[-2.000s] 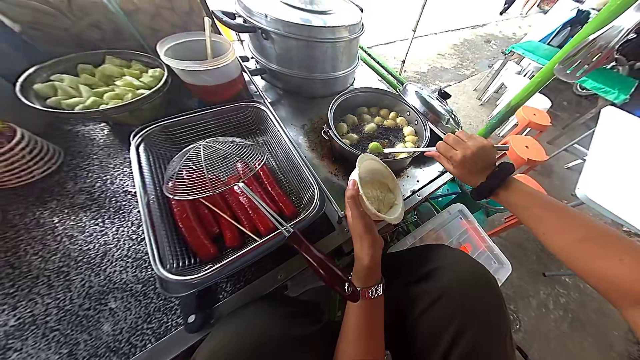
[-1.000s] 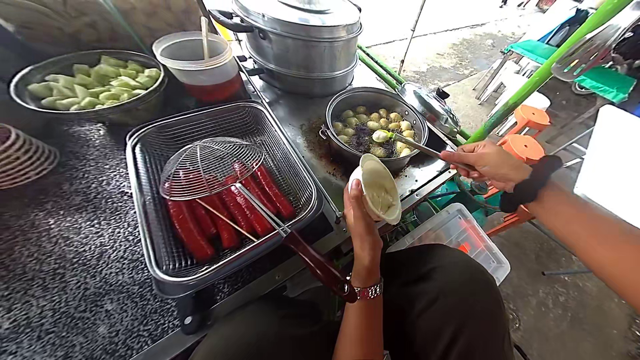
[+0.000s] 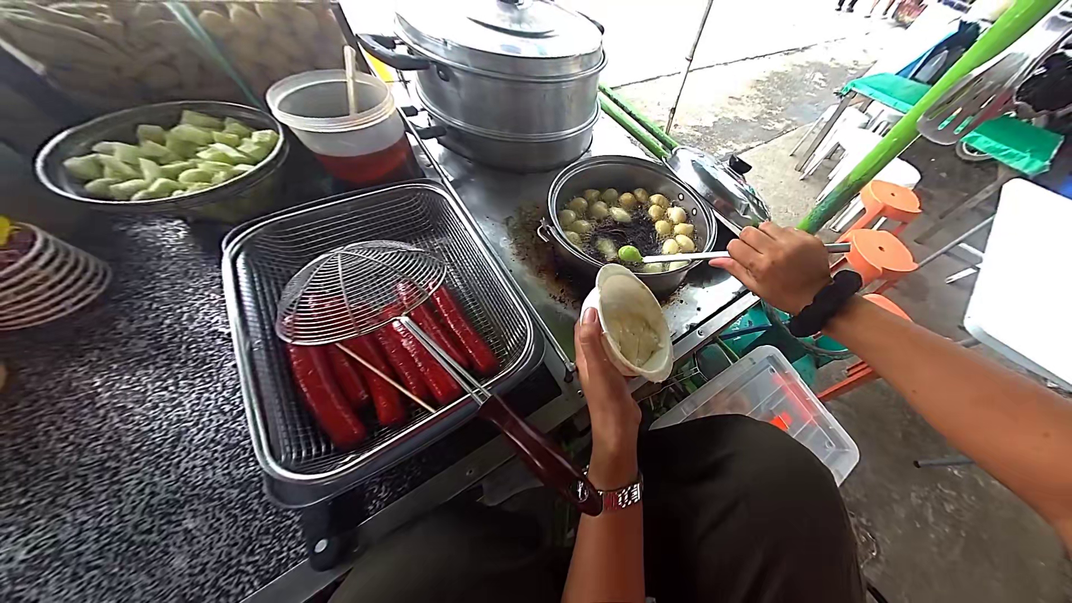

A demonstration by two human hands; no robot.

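Note:
My left hand (image 3: 605, 381) holds a small pale bowl (image 3: 634, 322) tilted, with a little whitish batter inside, just in front of the frying pot. In my right hand (image 3: 779, 261) is a long-handled utensil (image 3: 699, 257), its green tip (image 3: 630, 253) over the near side of the pot. Round yellowish balls (image 3: 620, 214) float in dark oil in the metal pot (image 3: 563, 180). To the left, a wire skimmer (image 3: 360, 289) with a brown handle lies over red sausages (image 3: 327, 398) in a wire mesh basket (image 3: 239, 335), beside a thin wooden stick (image 3: 385, 377).
Behind the basket stand a plastic tub of red liquid (image 3: 331, 109) and a bowl of cut green vegetable pieces (image 3: 180, 159). A tall aluminium steamer (image 3: 511, 92) is behind the pot, with a metal lid (image 3: 720, 184) at its right. A clear plastic bin (image 3: 775, 385) sits below, near orange stools (image 3: 879, 255).
My right hand has moved slightly forward since one second ago, and the utensil's tip is now at the pot's near side. My left hand and the bowl have stayed about where they were.

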